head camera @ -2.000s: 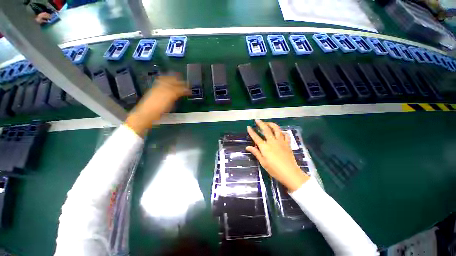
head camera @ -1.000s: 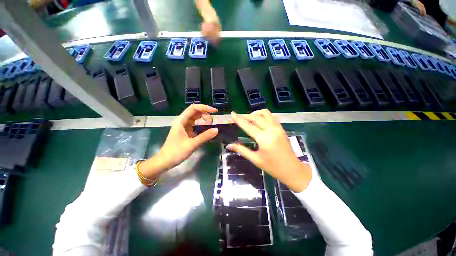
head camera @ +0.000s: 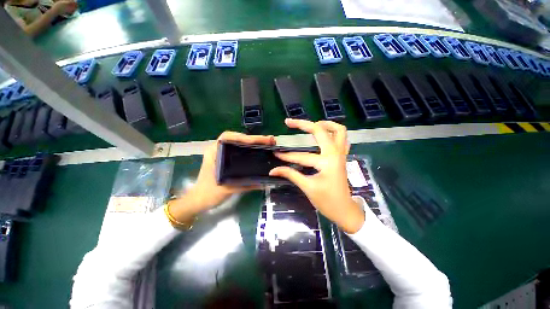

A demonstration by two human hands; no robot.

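A dark housing (head camera: 247, 162) lies sideways in my hands, hollow side showing, above the top of the die-cut sheet. My left hand (head camera: 205, 175) grips its left end, fingers along the top edge, palm below. My right hand (head camera: 328, 172) is at its right part, with thumb and a finger reaching over the hollow and the index finger raised. Whether an adhesive piece is at these fingertips cannot be told. The glossy black die-cut sheet (head camera: 295, 256) lies below my hands. Bagged sheets (head camera: 356, 253) lie right of it, partly under my right forearm.
Dark housings (head camera: 365, 99) and blue frames (head camera: 357, 49) stand in rows on the belt beyond a pale rail (head camera: 410, 134). A grey post (head camera: 90, 102) crosses the left. A long plastic bag (head camera: 135, 202) and joined dark housings (head camera: 24, 181) lie left. A person's hand (head camera: 63, 7) shows far left.
One housing has left the near row and is now in my hands, where a small dark thing was before. The rows moved slightly left. The other person's hand above the blue frames is gone.
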